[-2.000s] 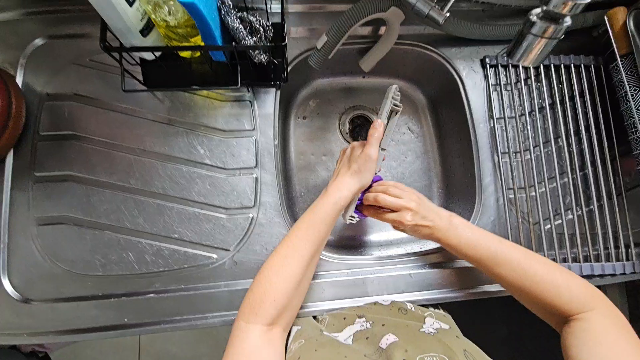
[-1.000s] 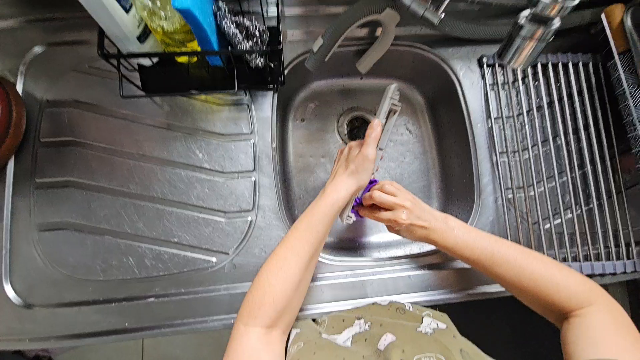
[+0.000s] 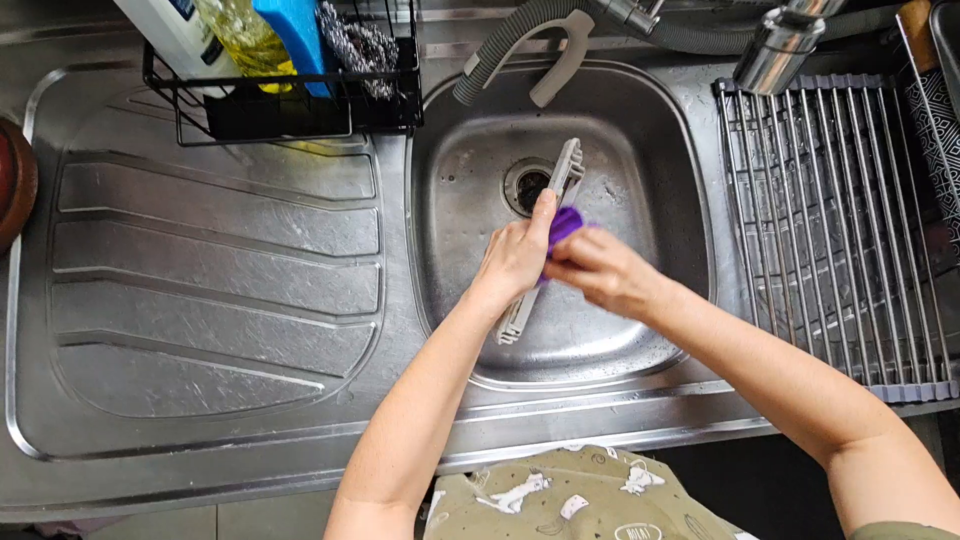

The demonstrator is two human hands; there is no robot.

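Over the steel sink basin (image 3: 487, 157), my left hand (image 3: 517, 251) grips a long, narrow, light-grey plastic part (image 3: 566, 169) with notched ends, its thumb along the upper side. The part slants from upper right to lower left, and its middle is hidden by my fingers. My right hand (image 3: 604, 270), slightly blurred, pinches a purple cloth or sponge (image 3: 564, 225) against the part, beside my left thumb. The drain (image 3: 529, 186) lies behind the part's upper half.
A black wire caddy (image 3: 262, 135) with bottles and a steel scourer (image 3: 367, 56) stands at upper left. A grey corrugated hose (image 3: 502, 52) hangs over the basin's back edge. The chrome faucet (image 3: 776, 52) and a roll-up drying rack (image 3: 817, 225) are on the right; the ribbed drainboard (image 3: 217, 240) is left.
My right hand and the purple cloth or sponge have moved up along the grey part, from near its lower end to its middle. My left hand keeps its hold.
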